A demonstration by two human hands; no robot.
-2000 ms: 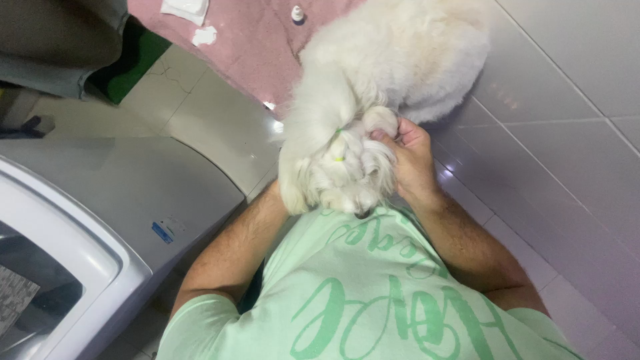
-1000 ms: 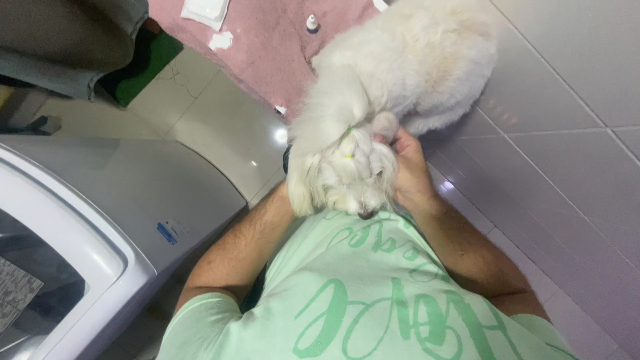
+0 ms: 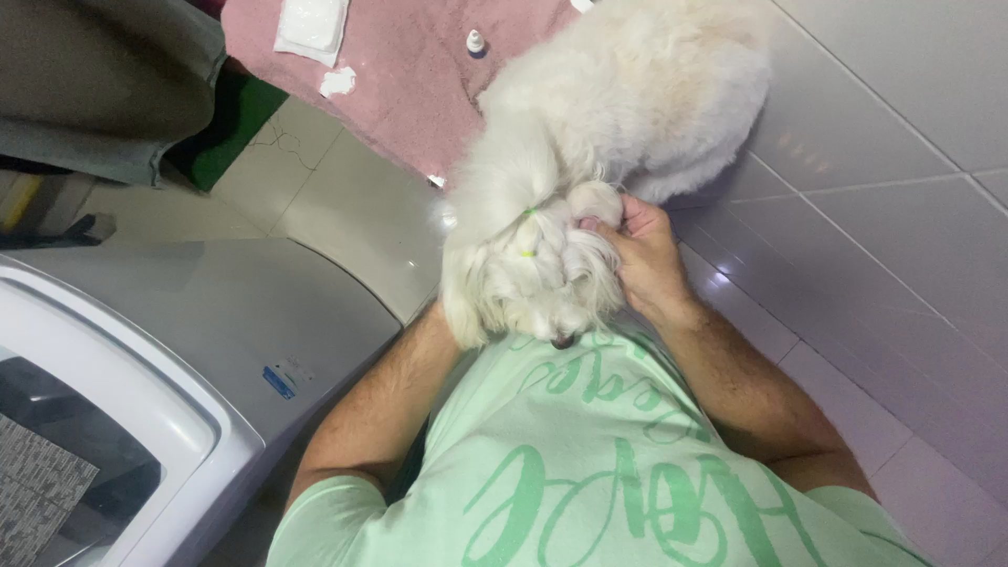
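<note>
A long-haired white dog (image 3: pixel 630 87) stands on or beside a pink towel, its head lowered against my light green shirt. Small green and yellow elastic bands tie the hair on its head. My right hand (image 3: pixel 646 244) holds the dog's ear (image 3: pixel 596 203) at the right side of the head, the thumb against its pinkish inner side. My left hand is hidden under the hair at the left of the head; only the forearm (image 3: pixel 394 386) shows, so its grip cannot be seen.
The pink towel (image 3: pixel 402 94) carries a small white dropper bottle (image 3: pixel 476 43), a white packet (image 3: pixel 311 27) and a crumpled white scrap (image 3: pixel 338 81). A grey washing machine (image 3: pixel 189 315) stands at the left, with dark cloth (image 3: pixel 102 79) hanging above it. Grey wall tiles (image 3: pixel 866 94) border the right side.
</note>
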